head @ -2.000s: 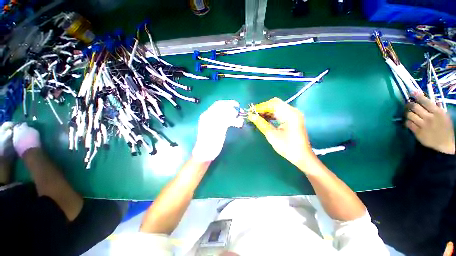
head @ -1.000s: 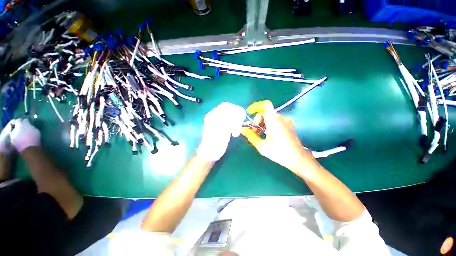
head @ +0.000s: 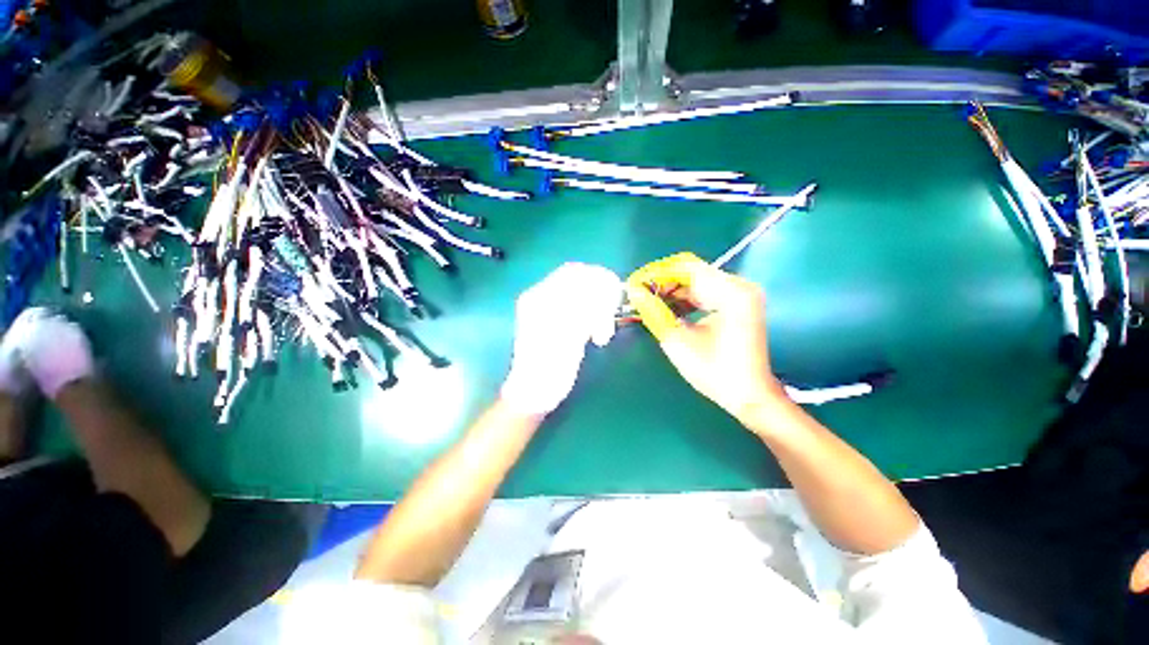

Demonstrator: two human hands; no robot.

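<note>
My left hand (head: pixel 561 334), in a white glove, has its fingertips closed on a small part that the glove mostly hides. My right hand (head: pixel 712 330), with yellow coverings on its fingers, pinches thin coloured lead wires (head: pixel 677 300) right beside the left fingertips. A thin white cable (head: pixel 766 232) runs up and right from behind my right hand. A thicker white cable branch (head: pixel 829 393) with a dark end lies by my right wrist. Whether a connector is between the fingers cannot be told.
Thin white cables with blue connectors (head: pixel 649 189) lie beyond my hands. A large harness pile (head: pixel 271 239) is at left, a smaller bundle (head: pixel 1065 252) at right. A metal rail (head: pixel 542 111) with a post (head: pixel 645 57) edges the green bench. A person's gloved hands (head: pixel 51 350) are at far left.
Both my hands stay together and have shifted slightly; the right fingers have changed their pinch. The hand at the right bundle two seconds ago has gone, and that bundle lies lower and spread on the bench.
</note>
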